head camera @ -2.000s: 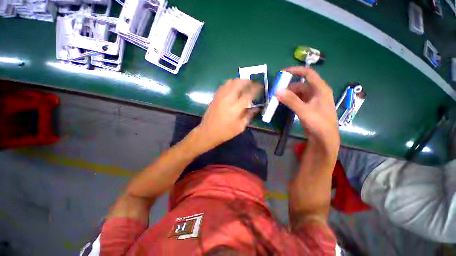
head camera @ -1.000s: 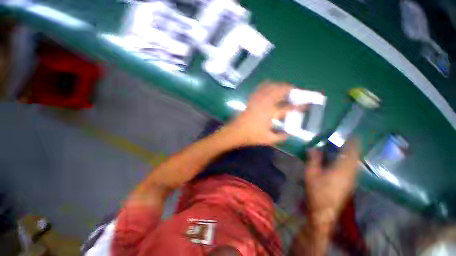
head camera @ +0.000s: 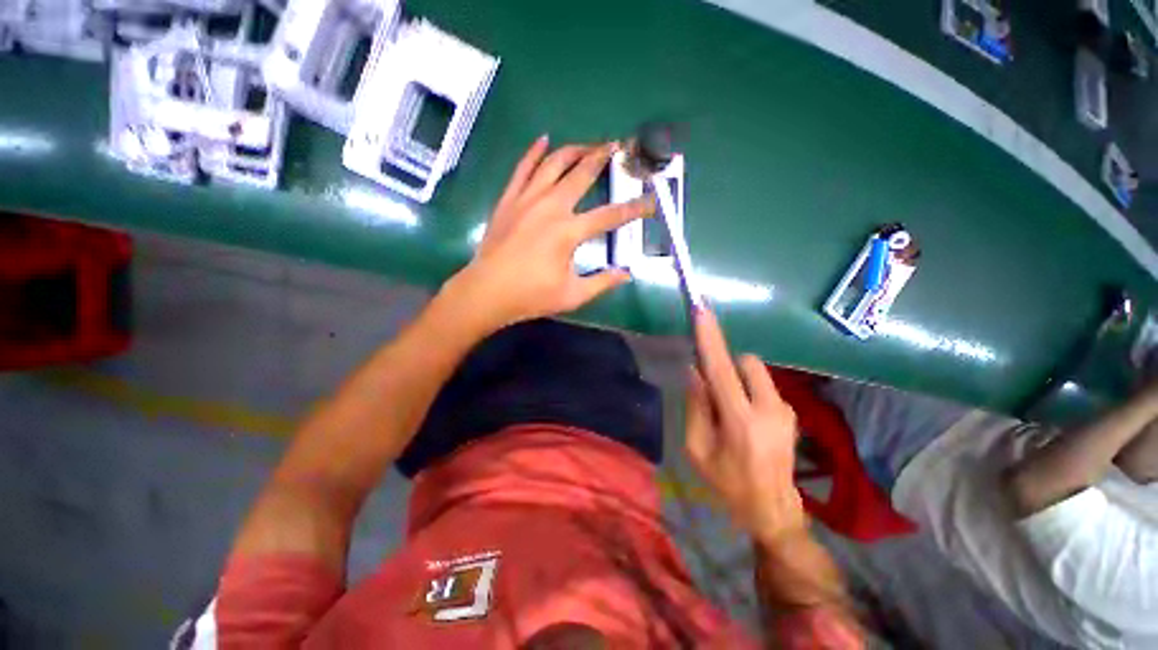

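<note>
A white front frame (head camera: 659,235) lies on the green bench in front of me, its window opening towards the right. My left hand (head camera: 549,235) lies flat beside and partly over it, fingers spread, with fingertips on its left and upper part. My right hand (head camera: 740,425) is shut on the grip of the mallet (head camera: 676,235). The mallet's dark head is at the frame's upper edge; whether it touches is hard to tell. What lies under the frame is hidden.
Stacked white frames (head camera: 368,108) lie at the upper left. An open unit with blue and red parts (head camera: 874,279) lies on the bench at right. Units lie on the belt (head camera: 1016,114) beyond the pale rail. A person in a pale shirt (head camera: 1003,495) sits at right. Red stools stand below.
My right hand has let go of the white and blue part and taken hold of the mallet, whose head is now over the frame. My left hand has lowered the frame to the bench.
</note>
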